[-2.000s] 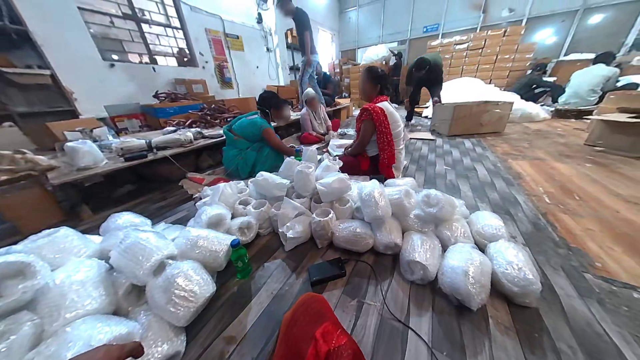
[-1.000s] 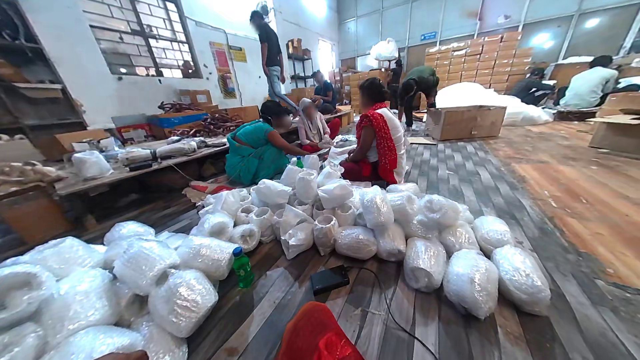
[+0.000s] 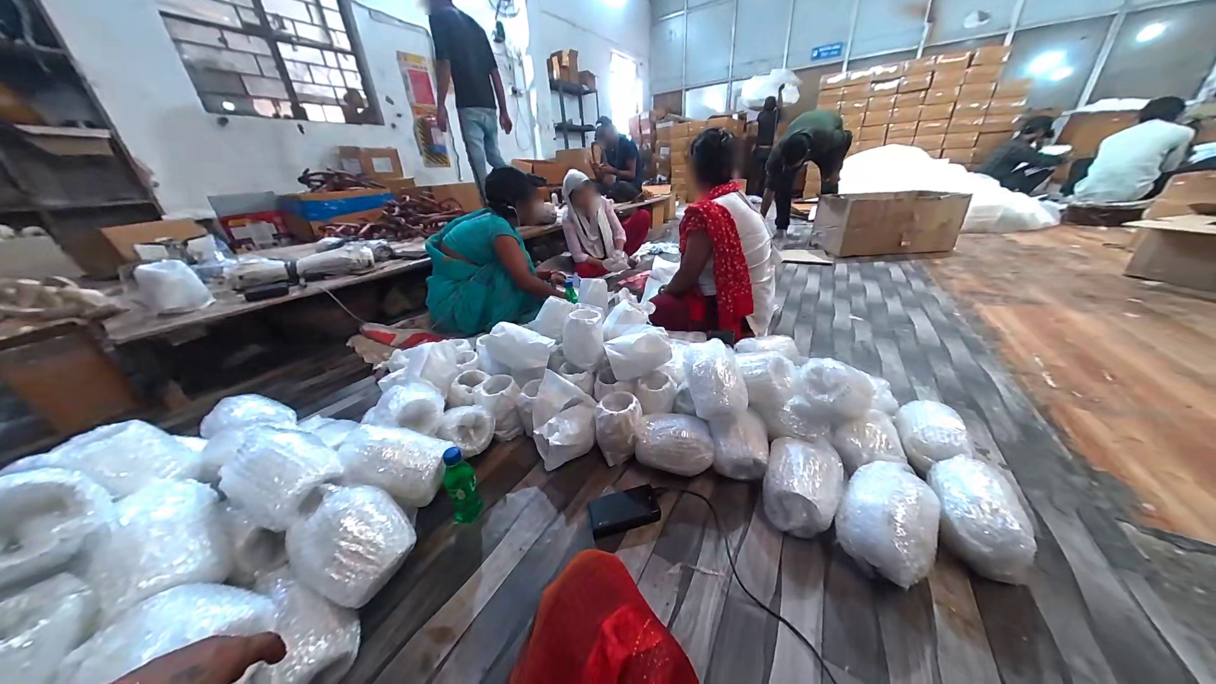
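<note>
At the bottom left edge shows part of my left hand (image 3: 211, 657), a finger and the side of the hand, lying over a bubble-wrapped round item (image 3: 180, 622); whether it grips anything cannot be told. My right hand is out of view. More bubble-wrapped items (image 3: 351, 543) are heaped at the left, others (image 3: 888, 522) stand at the right, and white paper-wrapped items (image 3: 617, 425) lie between. A green plastic bottle with a blue cap (image 3: 463, 486) stands beside the left heap. Red cloth (image 3: 603, 627) covers my knee at the bottom middle.
A black box-shaped device (image 3: 624, 511) with a cable (image 3: 736, 570) lies on the wood-patterned floor. Beyond the wrapped items several people sit, one in teal cloth (image 3: 484, 271), one with a red scarf (image 3: 727, 252). A low table (image 3: 180, 318) runs along the left; a cardboard box (image 3: 891, 224) stands behind.
At the bottom left my hand first slipped lower at the frame edge, then came back further into view. The standing person by the left wall has changed posture.
</note>
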